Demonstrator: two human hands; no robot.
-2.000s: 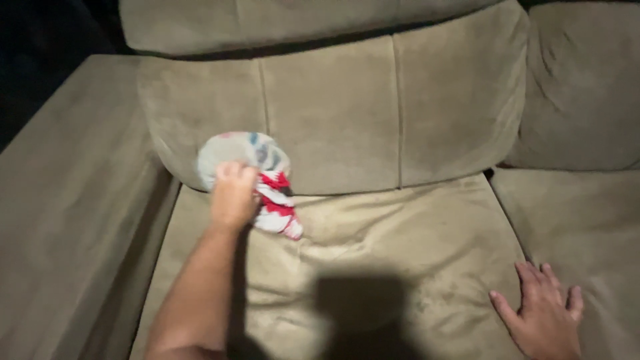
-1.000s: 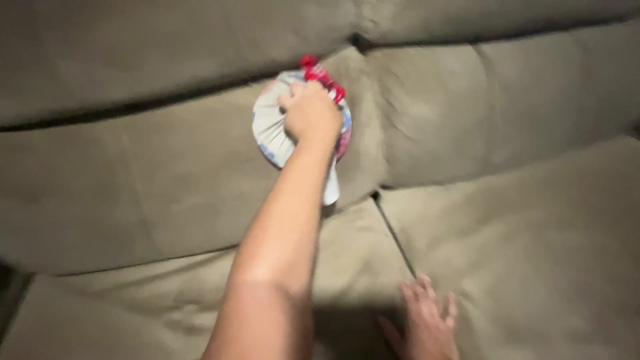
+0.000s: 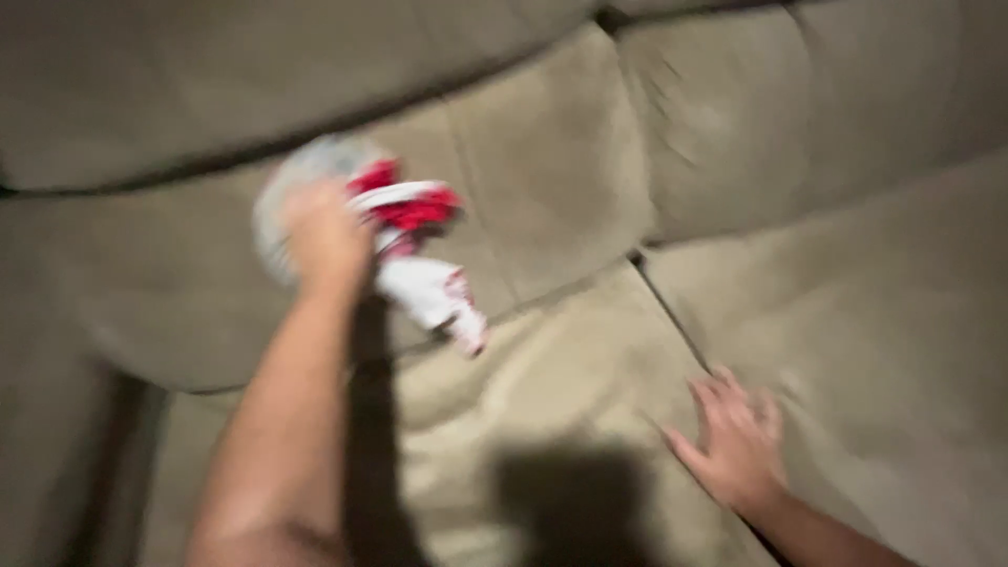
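My left hand (image 3: 327, 236) presses a bunched cloth (image 3: 417, 287), white and grey with red and pink parts, against the backrest cushion (image 3: 551, 165) of a beige fabric sofa. One end of the cloth hangs down toward the seat. Motion blur hides how the fingers lie on it. My right hand (image 3: 736, 441) rests with fingers apart on the sofa's seat, beside the gap between two seat cushions, and holds nothing.
A wrinkled seat cushion (image 3: 472, 409) lies below the backrest, with another seat cushion (image 3: 866, 339) to its right. A second backrest cushion (image 3: 724, 118) is at the upper right. The sofa's arm (image 3: 39, 409) is at the left. Dark shadows fall across the seat.
The cloth went from low on the left of the backrest to near its right seam, and is now back toward the left. The view has swung and tilted. My right hand stays on the seat.
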